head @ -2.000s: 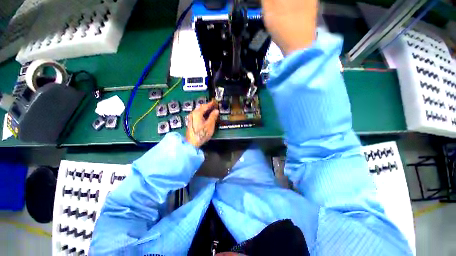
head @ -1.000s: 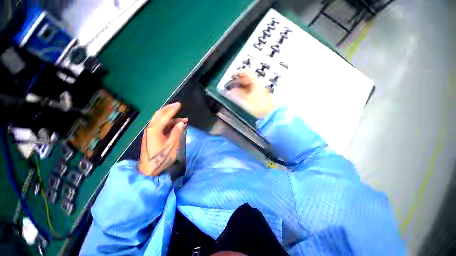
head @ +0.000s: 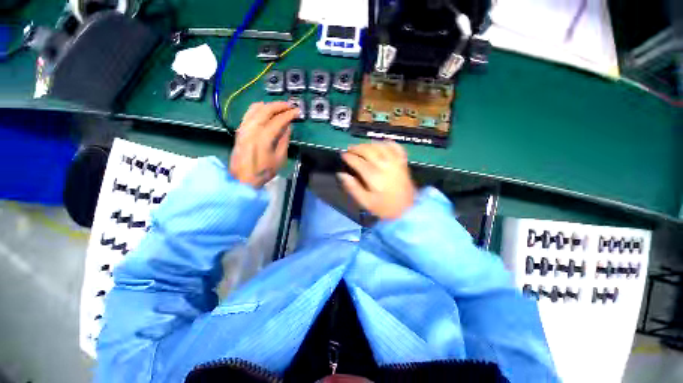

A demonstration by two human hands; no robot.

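Observation:
Small square grey-black modules [head: 320,108] stand in two short rows on the green bench, left of the fixture. My left hand [head: 262,142] is at the front row, its fingertips at the leftmost module [head: 297,107]; whether they grip it I cannot tell. The brown fixture nest [head: 404,112] shows green and metal details and no square module on it. Silvery-white tips [head: 385,57] stand above its back edge. My right hand [head: 380,176] is at the bench's front edge, just below the nest, fingers curled; anything in it is hidden.
White foam trays with dark parts flank my lap, at left [head: 127,243] and right [head: 584,314]. A blue hose [head: 225,63] and yellow-green wire [head: 258,77] lie left of the modules. A white-blue counter [head: 340,40], tape dispenser [head: 105,63] and paper sheets [head: 558,37] are farther back.
The view has swung back from the right-hand tray to the bench. My right hand has left that tray for the bench edge. My left hand has moved from over my lap to the modules.

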